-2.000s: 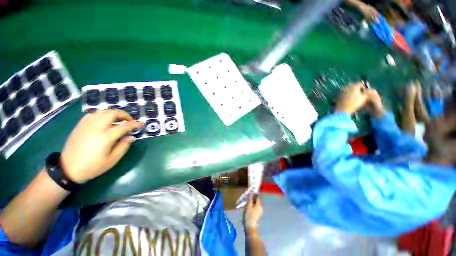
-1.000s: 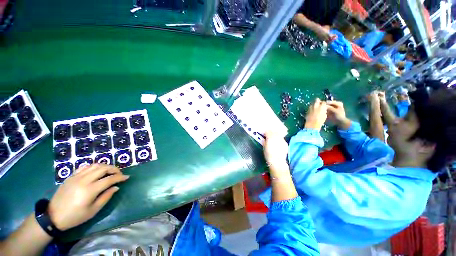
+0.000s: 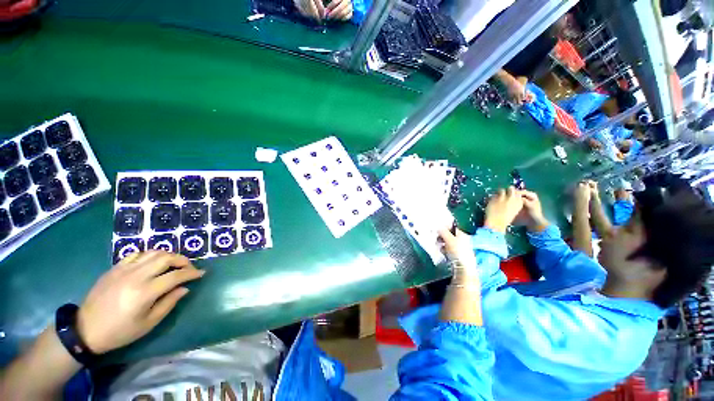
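A white card bears a 3-by-5 grid of black square housings; its bottom-row housings show pale centre rings. My left hand lies at the card's lower left edge, fingers apart and empty, wearing a black wristband and covering part of the bottom row. A white sheet with small dark dots lies to the right of the card. My right hand is at the lower end of fanned white sheets, fingers closed on their edge. A small dark thing shows at its fingertips, too blurred to name.
Stacked cards of black housings lie at the left. A white scrap and black mesh lie near the dotted sheet. A metal post crosses above the bench. A person in a blue smock works close at the right, beside scattered small parts.
The view has shifted. My right hand, low beside the bench two seconds ago, came up to the white sheets, which are now fanned out. My left hand moved off the bottom-row housings towards the card's lower left.
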